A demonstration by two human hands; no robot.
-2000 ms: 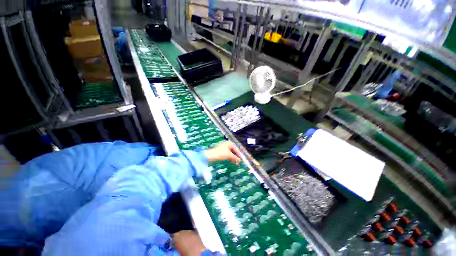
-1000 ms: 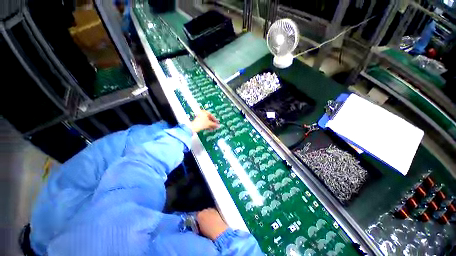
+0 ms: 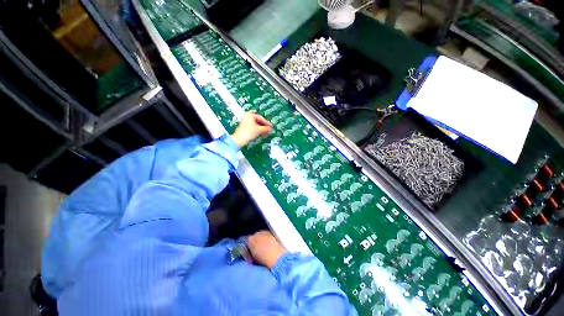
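Observation:
The green circuit boards (image 3: 281, 133) lie in a row on the conveyor, with white half-circle prints and bright glare. My left hand (image 3: 252, 128) is over the boards near the middle of the view, palm down. Its fingertips are bent close together. Whether a tiny part is between them cannot be seen. My right hand (image 3: 266, 248) is low, beside the near rail, in front of my blue smock. Its fingers are partly hidden at a small greyish thing (image 3: 238, 250) against the smock, too blurred to name.
The far metal rail (image 3: 334, 139) carries small dark clips. Beyond it lie a whitish component pile (image 3: 311, 62), a grey leaded pile (image 3: 427, 166), dark-handled pliers (image 3: 377, 114), a blue clipboard with white paper (image 3: 479, 105), orange-brown coils (image 3: 525, 200) and clear blister plastic (image 3: 513, 262). The fan (image 3: 340, 15) is cut off.
The view has turned downward. My left hand has moved back from near the far rail to the boards' near half. My right hand stays low by the near rail and shows more fully.

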